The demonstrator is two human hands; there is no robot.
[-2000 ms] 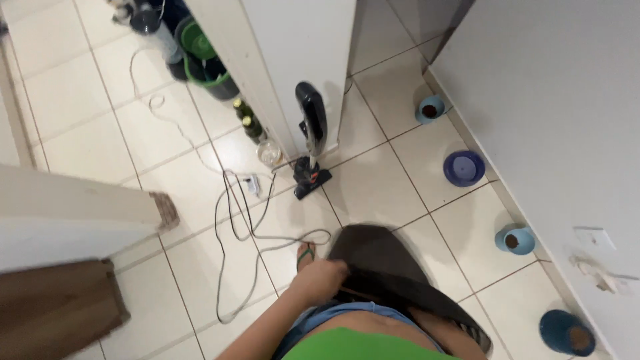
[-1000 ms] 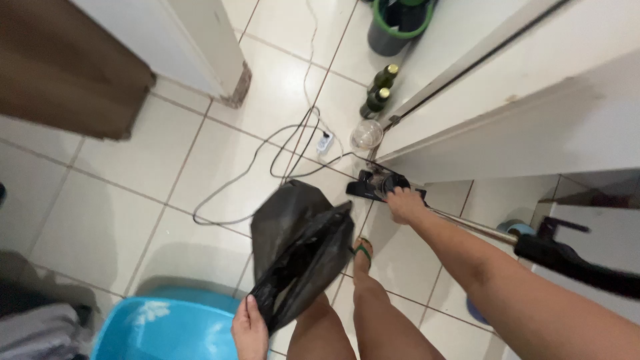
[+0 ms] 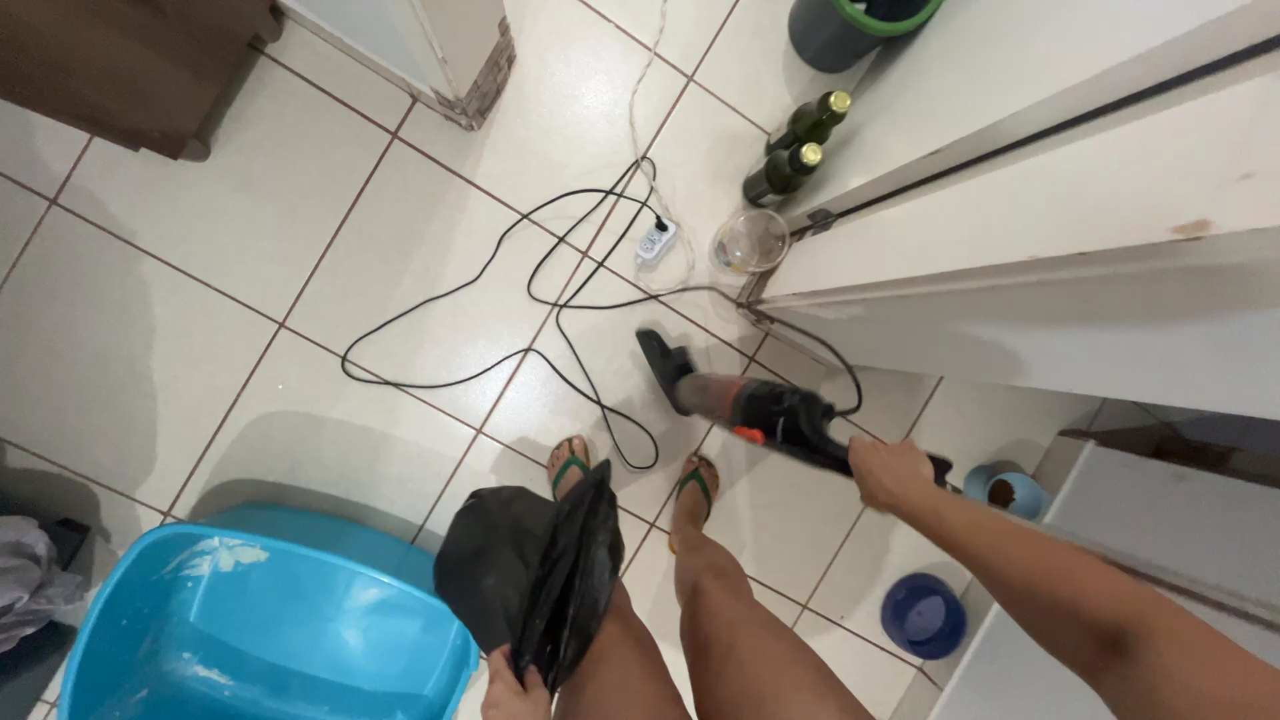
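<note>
My left hand (image 3: 515, 690), at the bottom, grips the edge of a black plastic bag (image 3: 500, 560), which hangs partly open in front of my legs. My right hand (image 3: 890, 472) is closed around the handle of a black upright vacuum cleaner (image 3: 780, 415) with orange parts. The vacuum is tilted, its floor nozzle (image 3: 662, 370) toward the tiles ahead of my feet. A black power cord (image 3: 450, 290) lies in loops on the floor, its plug in a white power strip (image 3: 657, 243).
A blue plastic tub (image 3: 330, 610) stands at lower left. Two green glass bottles (image 3: 785, 172), a clear round container (image 3: 750, 240) and a green-rimmed bucket (image 3: 830, 35) stand near the door (image 3: 1000, 240). Blue bowls (image 3: 923, 615) are at right; brown furniture (image 3: 130, 70) is upper left.
My right hand has gone from low on the vacuum, near its nozzle, to the handle. The vacuum's body now points toward the middle of the floor. The bag stays in my left hand.
</note>
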